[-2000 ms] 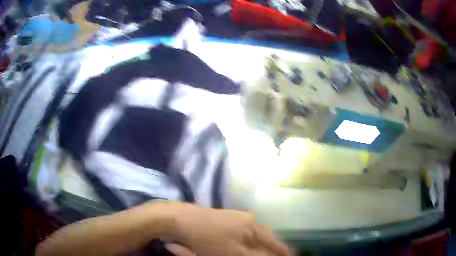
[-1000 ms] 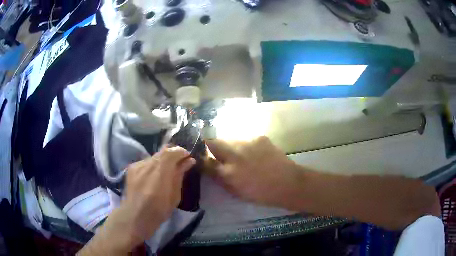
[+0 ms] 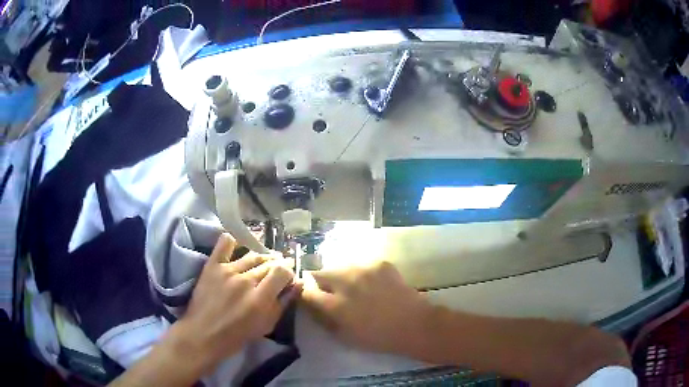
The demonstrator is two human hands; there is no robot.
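Observation:
The black and white garment [image 3: 113, 261] lies bunched on the table left of the needle area, with a dark strip [image 3: 284, 326] running down between my hands. My left hand [image 3: 238, 291] presses and pinches the cloth just in front of the presser foot [image 3: 298, 255]. My right hand [image 3: 370, 302] has its fingertips on the cloth at the same spot, close to my left fingertips. The fingertips and the glare partly hide the needle and the cloth edge. The sewing machine head [image 3: 347, 140] stands above, with its lit panel [image 3: 467, 198].
A red-centred dial [image 3: 513, 92] sits on the machine's top. A thin white cable [image 3: 281, 17] curves behind it. Labelled cloth pieces [image 3: 84, 117] lie at the far left. The worn table edge [image 3: 642, 308] runs along the front, with a red basket [image 3: 663, 354] at lower right.
Both hands stay at the presser foot, with slightly shifted fingers. The view has tilted, so the machine and hands sit lower and more of the machine's top shows. Two seconds ago one forearm crossed the front.

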